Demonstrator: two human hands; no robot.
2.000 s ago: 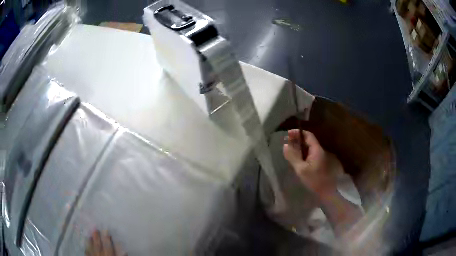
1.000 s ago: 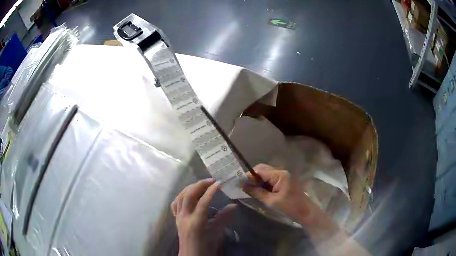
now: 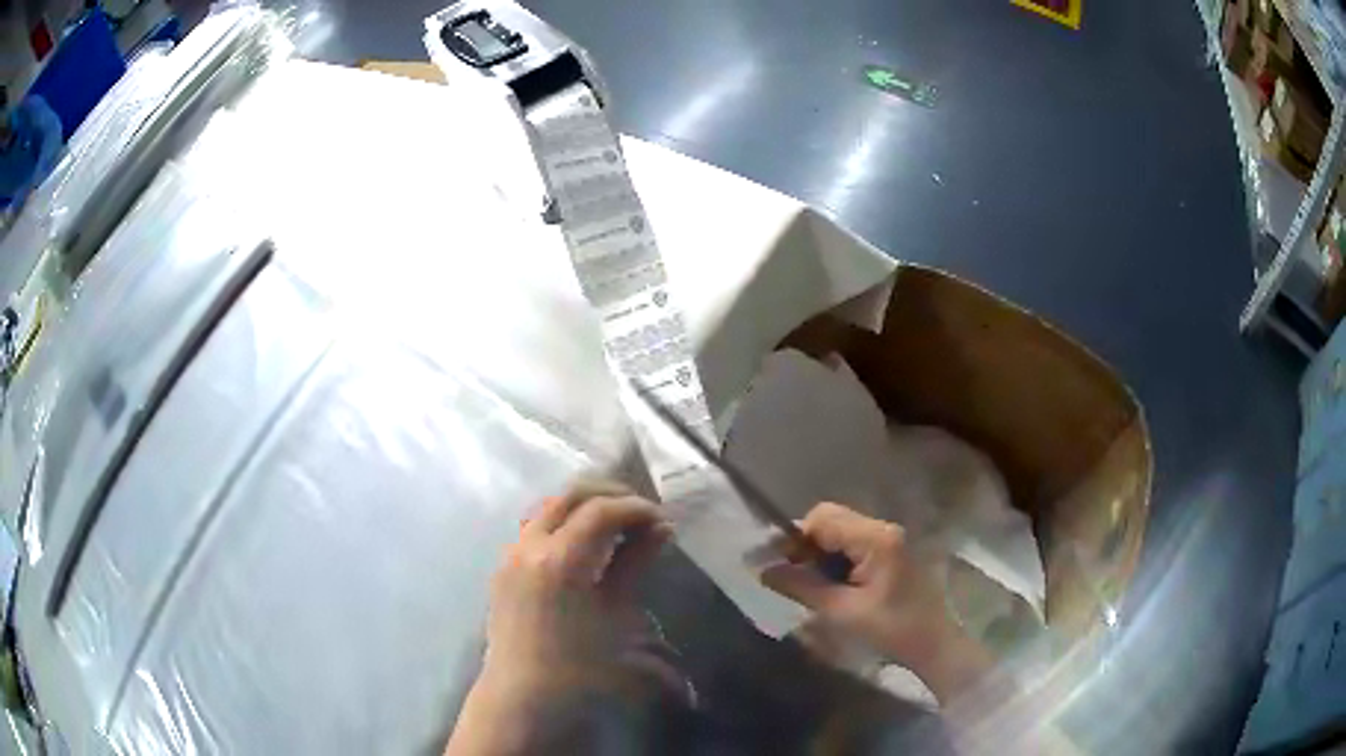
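Observation:
A printed label strip [image 3: 627, 281] hangs from a white label dispenser [image 3: 524, 45] down towards my hands; its lower end looks blank. My right hand [image 3: 849, 569] is closed on a thin dark stick [image 3: 716, 458], which points up and left across the strip. The strip's lower end lies against my right fingers. My left hand [image 3: 576, 569] is left of the strip's lower part, fingers curled and blurred; whether it holds a label is unclear. A stack of shiny plastic bags [image 3: 310, 517] lies on the left.
An open brown carton [image 3: 1019, 384] with crumpled white paper [image 3: 812, 428] stands right of the white-covered table [image 3: 399, 192]. A shelf [image 3: 1284, 163] with boxes is at the upper right. Pale blue stacked blocks [image 3: 1306, 591] are at the right edge. A green arrow [image 3: 899, 84] marks the floor.
My left hand came in from the bag stack to the strip and has now drawn slightly back from it. My right hand moved down from over the carton to the strip's lower end, keeping the stick.

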